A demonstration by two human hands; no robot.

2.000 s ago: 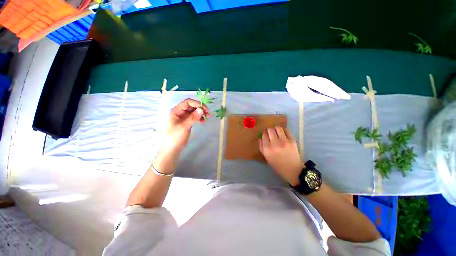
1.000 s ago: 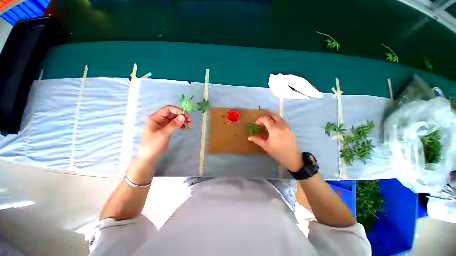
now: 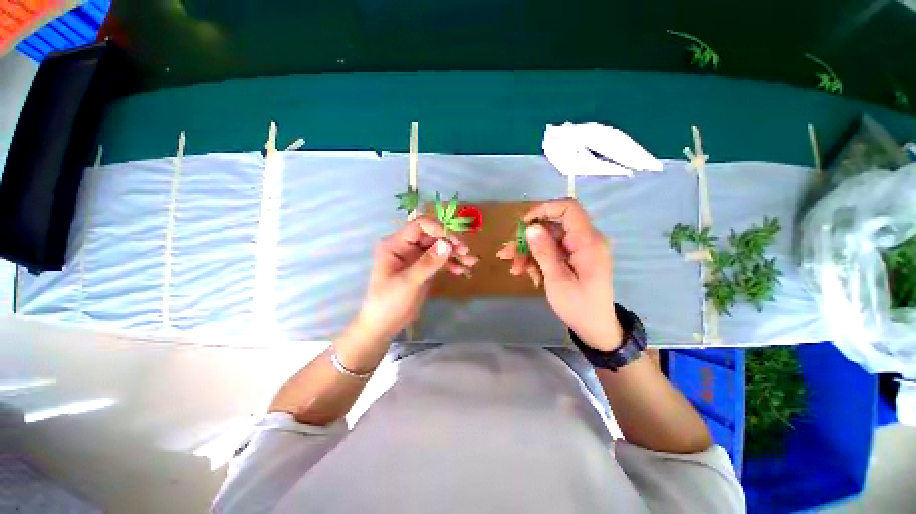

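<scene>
My left hand (image 3: 412, 263) holds a small green leaf sprig (image 3: 451, 214) upright between thumb and fingertips, over the left part of the brown board (image 3: 492, 276). My right hand (image 3: 573, 256) pinches a small green leaf piece (image 3: 522, 238) over the board's right part; the fingers partly hide it. The two pieces are apart. The small round red part (image 3: 470, 218) lies on the board, partly hidden behind the left-hand sprig. A single small leaf piece (image 3: 407, 200) lies at the tape strip left of the board.
Loose leaf pieces (image 3: 743, 266) lie on the sheet at right, beside a cloudy plastic bag (image 3: 849, 226) of foliage. A white cloth-like item (image 3: 600, 149) lies behind the board. A black tray (image 3: 50, 166) stands far left. A blue tote (image 3: 829, 422) stands lower right. Thin sprigs (image 3: 700, 50) lie on the belt.
My left hand has moved right with its sprig, from beside the board to over it. My right hand has lifted its leaf piece from the board. The hands are closer together.
</scene>
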